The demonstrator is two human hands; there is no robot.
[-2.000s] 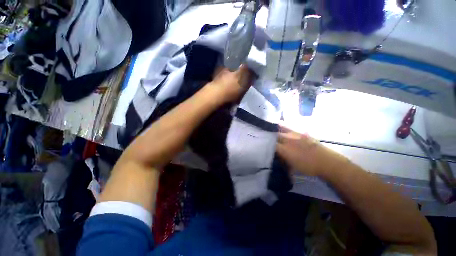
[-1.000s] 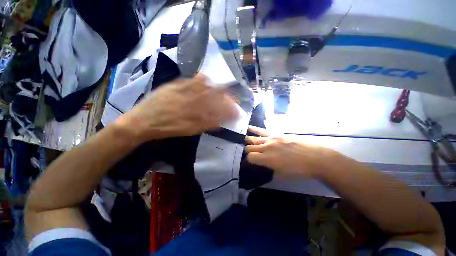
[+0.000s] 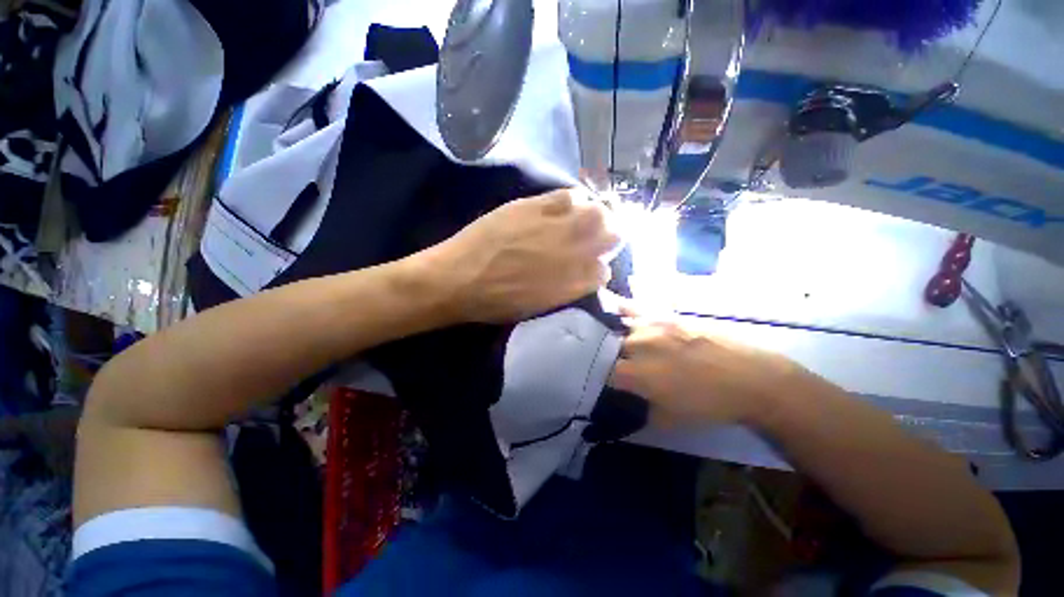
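A colour-blocked garment piece of black (image 3: 397, 175) and pale grey-white cloth lies on the table left of the needle and hangs over the front edge. My left hand (image 3: 531, 257) presses on the cloth beside the needle, fingers bent at the bright glare. My right hand (image 3: 683, 371) is just in front of it, its fingertips on the garment's right edge. The presser foot and needle are lost in the glare of the white sewing machine (image 3: 770, 105). Both hands hold the cloth; the fingertips are partly hidden.
An oval grey attachment (image 3: 484, 82) hangs above the cloth. Dark-metal scissors (image 3: 1024, 373) and a red-handled tool (image 3: 951, 273) lie right. Black and pale bundles (image 3: 146, 93) are heaped at the left. A red crate (image 3: 362, 490) is below the table edge. Purple fluff (image 3: 875, 18) is on the machine.
My left hand has moved from above the cloth to the needle area. More black fabric is spread left of it. My right hand stays at the garment's right edge. The camera view has shifted.
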